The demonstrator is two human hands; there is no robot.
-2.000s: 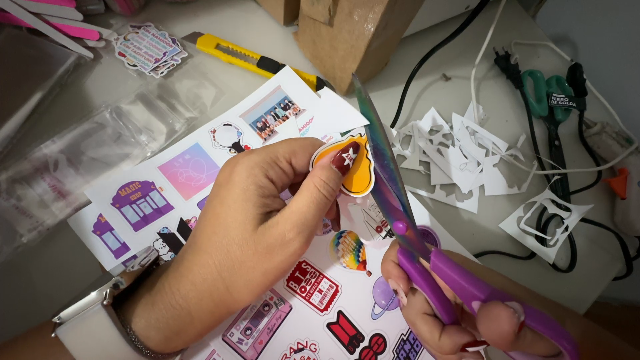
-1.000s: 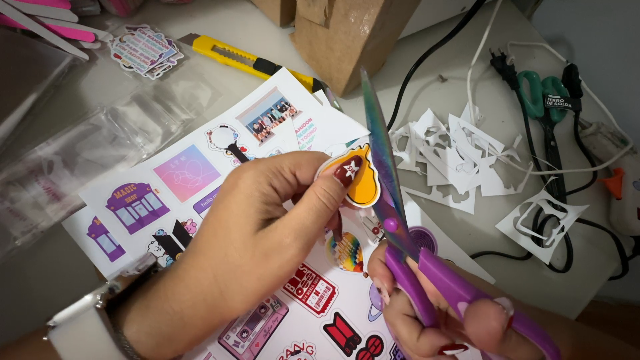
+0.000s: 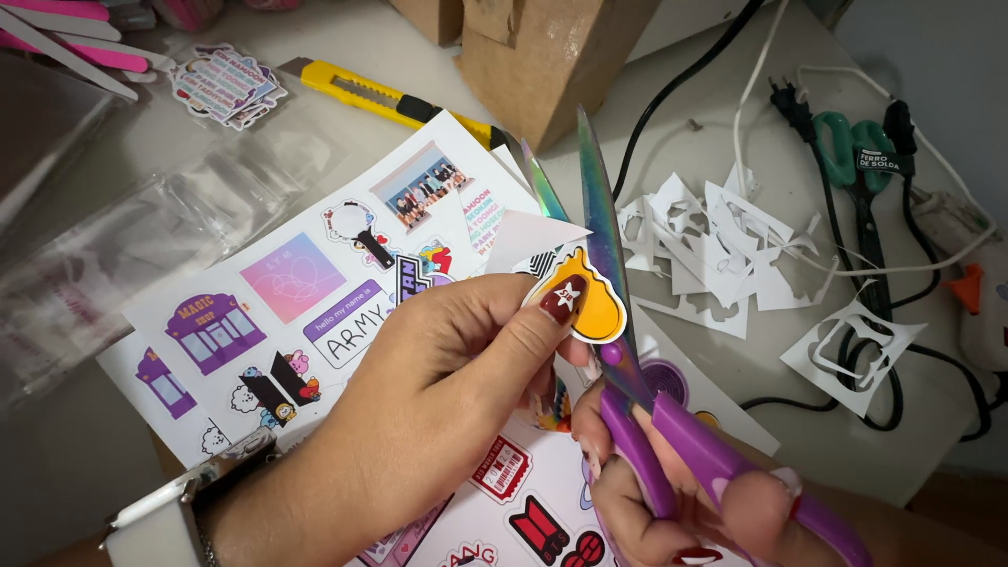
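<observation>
Between the thumb and fingers of my left hand [image 3: 449, 378] is a small yellow-orange sticker [image 3: 598, 303] with a white border. My right hand [image 3: 677, 480] holds purple-handled scissors [image 3: 602, 213] with iridescent blades. The blades point up and stand apart, one of them right beside the sticker's right edge. A pointed white paper piece [image 3: 531, 236] lies between the sticker and the blade tips. Below both hands are printed sticker sheets [image 3: 295, 276], partly hidden by my left hand and wrist.
A yellow utility knife [image 3: 370, 93] lies behind the sheets, near a cardboard box [image 3: 543, 71]. Cut stickers [image 3: 224, 85] sit beside nail files [image 3: 75, 43] and clear plastic sleeves [image 3: 150, 244]. Right are paper scraps [image 3: 717, 244], green-handled scissors [image 3: 858, 157], cables [image 3: 677, 87] and a glue gun [image 3: 976, 291].
The scissor blades, close together one second ago, are now spread apart. The sticker is turned a little in my left hand, and more of its yellow face shows.
</observation>
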